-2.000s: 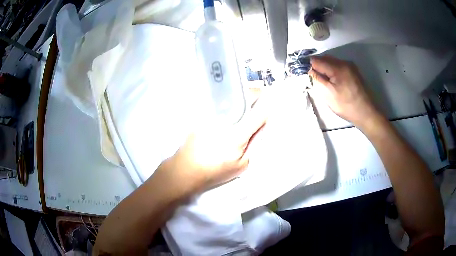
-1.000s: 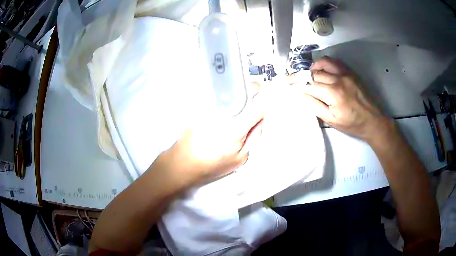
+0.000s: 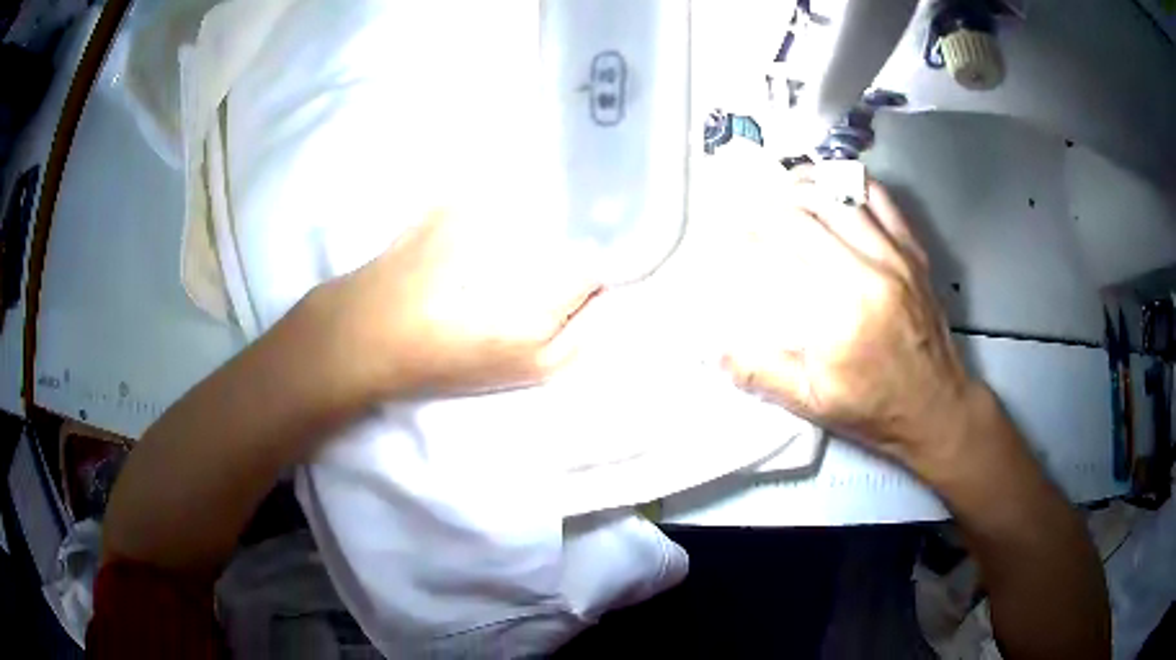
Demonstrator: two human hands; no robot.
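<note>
The white fabric panel (image 3: 426,477) lies over the machine table and hangs over its front edge; much of it is overexposed. A cream fabric piece (image 3: 203,245) shows along its left side. My left hand (image 3: 477,316) lies on the cloth below the lamp; its fingertips are lost in glare. My right hand (image 3: 851,310) is spread on the cloth at the right, below the dark metal attachment (image 3: 845,133), fingers apart. The presser foot area is washed out between the hands. Whether either hand pinches the cloth cannot be told.
The LED lamp (image 3: 609,142) hangs above my left hand. The machine's cream ribbed knob (image 3: 971,59) is at upper right. Tweezers or thin tools (image 3: 1119,387) lie at the right edge. The table's printed ruler (image 3: 1032,475) runs along the front. A brown strip (image 3: 54,168) borders the left.
My right hand has come down from the metal attachment and opened flatter onto the cloth. The view has shifted and moved closer. My left hand stays on the cloth.
</note>
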